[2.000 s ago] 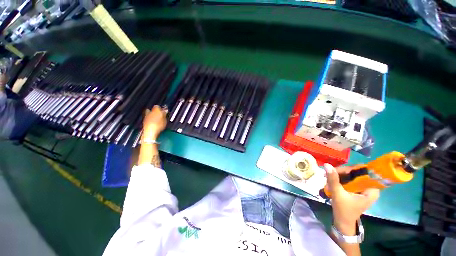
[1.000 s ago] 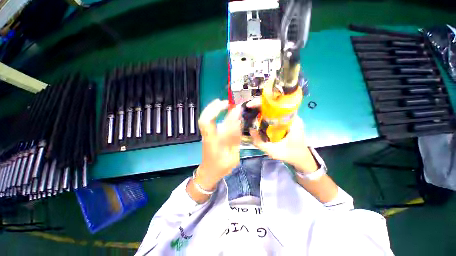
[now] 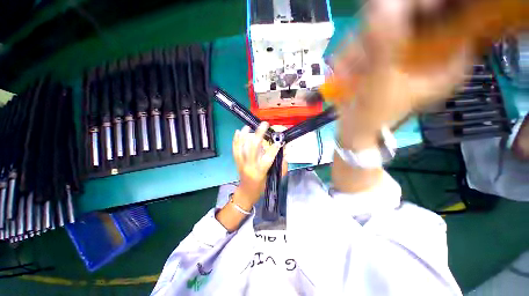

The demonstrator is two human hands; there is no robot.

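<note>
A black tripod assembly (image 3: 271, 173) has its legs spread in a Y, with its small hub facing up over the white fixture plate (image 3: 303, 149). My left hand (image 3: 253, 157) holds the tripod at the hub, fingers on its left side. My right hand (image 3: 400, 75) is raised close to the camera, large and blurred, around the orange electric screwdriver (image 3: 464, 34). The screwdriver's orange front (image 3: 337, 91) and dark tip are blurred near the feeder front, above the right leg. The brass-coloured socket is hidden under the tripod.
The screw feeder (image 3: 288, 63) stands on a red base (image 3: 287, 114) behind the tripod. A foam tray (image 3: 116, 171) of tripods is at left, stacked tripods (image 3: 37, 156) farther left. A blue basket (image 3: 110, 237) is below. A right-hand tray (image 3: 475, 104) and another person's hand (image 3: 522, 139) are at right.
A tripod now shows spread open at the fixture under my left hand. My right hand and the screwdriver have risen up and right, closer to the camera.
</note>
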